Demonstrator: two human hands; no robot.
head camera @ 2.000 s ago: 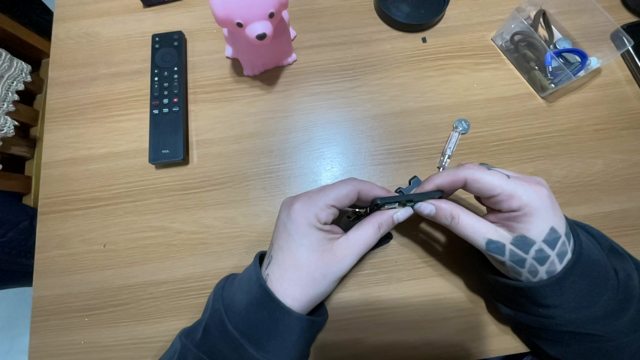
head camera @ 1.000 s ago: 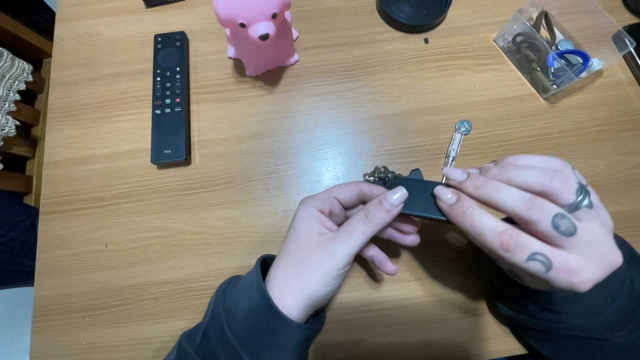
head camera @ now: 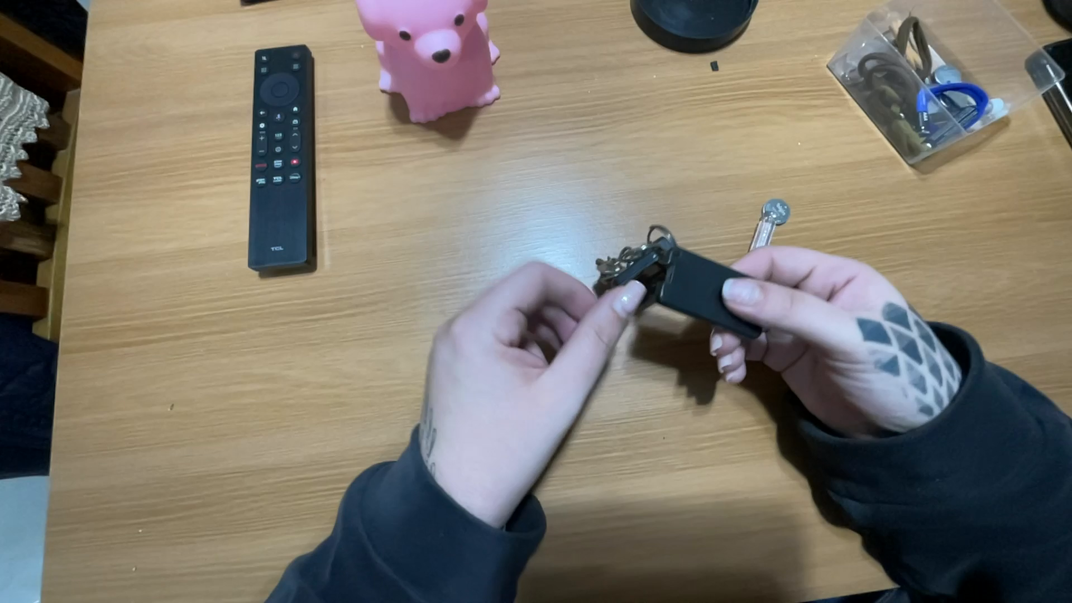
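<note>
A flat black rectangular fob (head camera: pixel 703 293) with a metal ring and a small dark chain (head camera: pixel 624 264) at its left end is held above the wooden table. My right hand (head camera: pixel 825 335) pinches the fob's right end between thumb and fingers. My left hand (head camera: pixel 532 368) grips a small dark part at the fob's left end, beside the chain, with thumb and index finger. Just beyond my right fingers a clear, narrow piece with a round silver end (head camera: pixel 775 211) lies on the table; its near part is hidden.
A black remote control (head camera: pixel 281 159) lies at the left. A pink animal figure (head camera: pixel 440 63) and a round black dish (head camera: pixel 693 23) stand along the far side. At the far right is a clear plastic box (head camera: pixel 871 100) holding cables, near a dark object at the edge.
My right hand has turned and now holds the fob's right end. My left fingers have moved off the fob's flat face to its chain end, and the fob is more tilted.
</note>
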